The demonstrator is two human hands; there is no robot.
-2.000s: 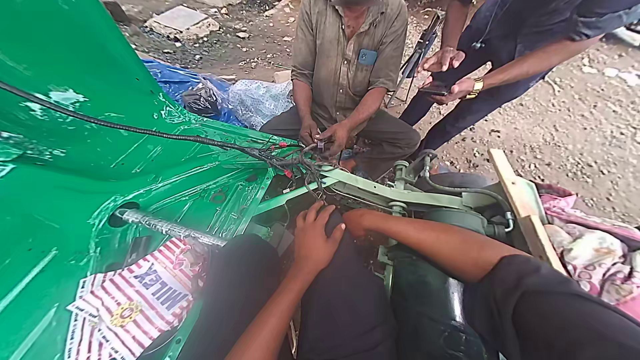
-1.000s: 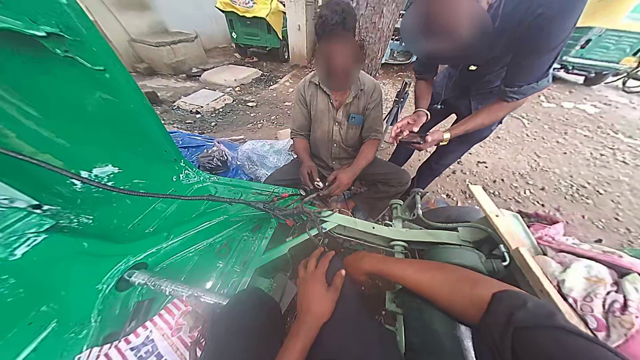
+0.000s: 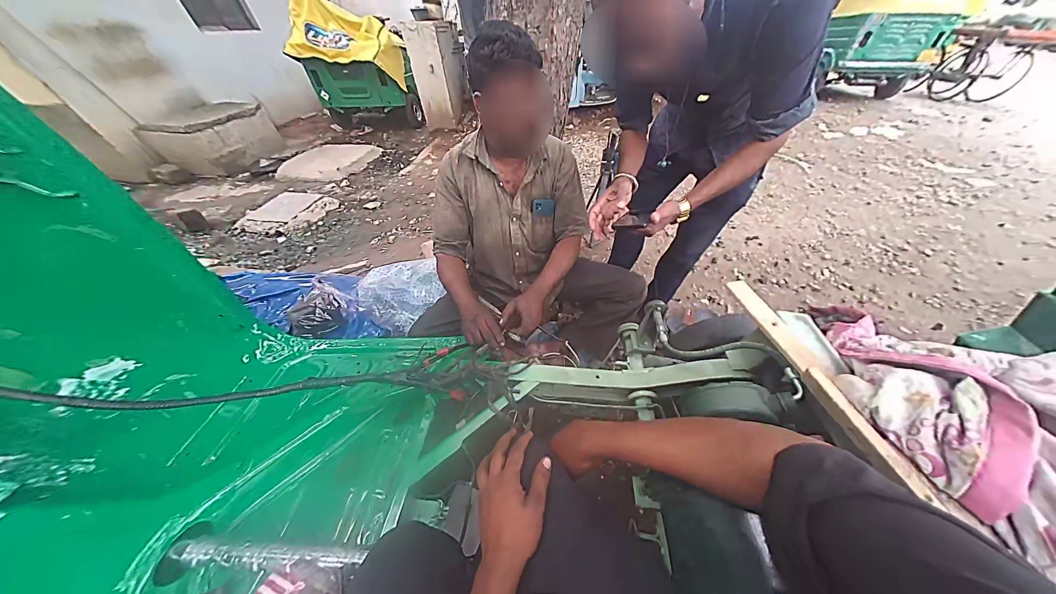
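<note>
My left hand (image 3: pixel 510 495) rests with fingers apart on my dark-trousered knee, holding nothing. My right hand (image 3: pixel 577 448) is lowered beside that knee, its fingers hidden below the green metal frame rail (image 3: pixel 660 377). Just beyond my hands, a black wiring harness (image 3: pixel 330 383) runs over the green body panel (image 3: pixel 289 445) and ends in a tangle of wires (image 3: pixel 487 375) with red connectors. A seated person in a brown shirt (image 3: pixel 507 214) works at the wires with both hands.
A standing person in dark clothes (image 3: pixel 726 91) holds a phone (image 3: pixel 632 221). To the right lie a wooden plank (image 3: pixel 850 421) and a pink patterned cloth (image 3: pixel 949 412). Blue plastic sheeting (image 3: pixel 280 297), stone slabs (image 3: pixel 330 162), a tree trunk (image 3: pixel 549 49) and green three-wheelers (image 3: pixel 899 41) are farther off.
The view has tilted up, bringing the people's upper bodies and the parked vehicles into sight. My hands stay in about the same place at my knee.
</note>
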